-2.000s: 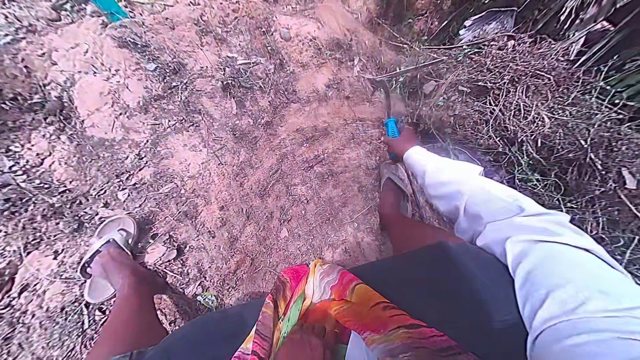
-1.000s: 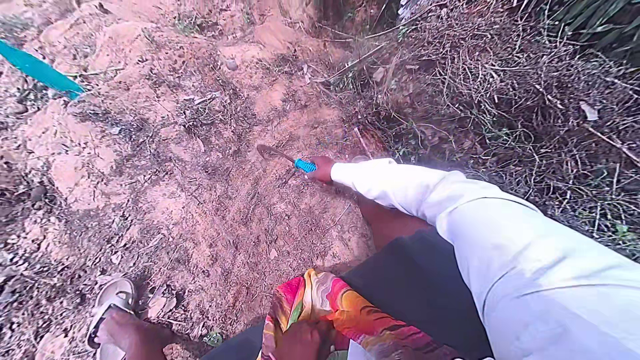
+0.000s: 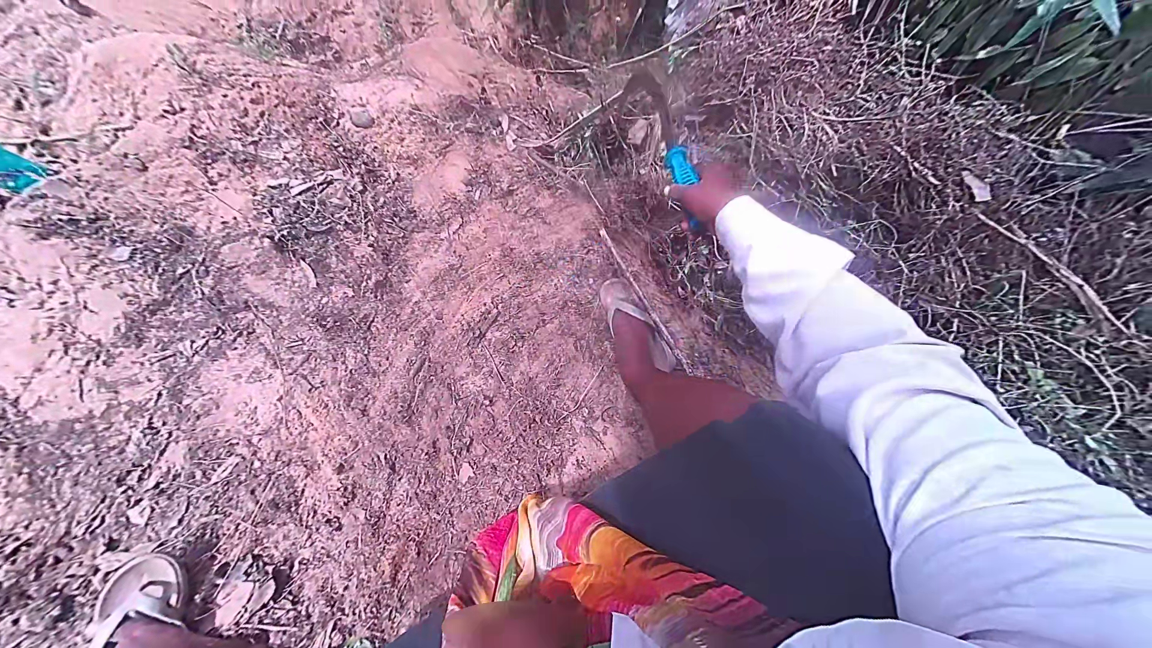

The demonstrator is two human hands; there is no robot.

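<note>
My right hand [image 3: 708, 191], in a white sleeve, grips the turquoise handle of a sickle [image 3: 681, 166]. Its dark curved blade reaches up and left over dry stems at the edge of a heap of cut brush. At the bottom of the view my left hand [image 3: 513, 623] lies against a multicoloured patterned cloth [image 3: 612, 558] over my lap. Its fingers are mostly hidden, so its hold on the cloth is unclear.
Dry brush [image 3: 900, 180] covers the right side, with green leaves [image 3: 1053, 54] beyond. A thin stick [image 3: 634, 283] lies by my right sandal [image 3: 621, 301]. My left sandal [image 3: 144, 589] is at lower left. A turquoise object [image 3: 20, 171] shows at the left edge.
My right hand has swung the sickle away from the bare soil, forward and right to the brush edge. My left hand stays low by the cloth.
</note>
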